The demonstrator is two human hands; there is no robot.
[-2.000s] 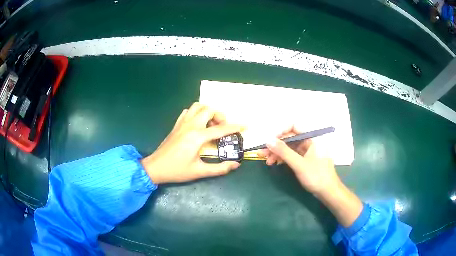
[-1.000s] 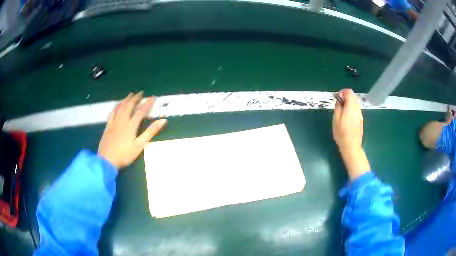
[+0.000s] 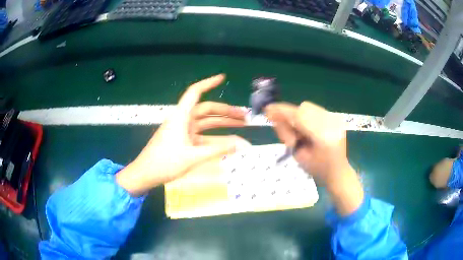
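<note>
My left hand is open, fingers spread, above the upper left of the sheet; no object shows in it. My right hand pinches a dark, blurred unit, which looks like a watch housing, at its fingertips, just right of my left fingertips. A thin dark tool, likely the tweezers, sticks out below my right fingers. The sheet lies on the green bench, with rows of small dark marks on its right part and a yellowish left part.
A small black unit lies on the green belt beyond the white strip. A red tray with black items is at left, a grey post at right. Another person's hand shows at the right edge. Gridded trays are at the back.
My right hand has moved left from the strip and now holds a dark unit. My left hand has moved right, towards it. The sheet, blank-looking before, now shows marks and a yellowish part.
</note>
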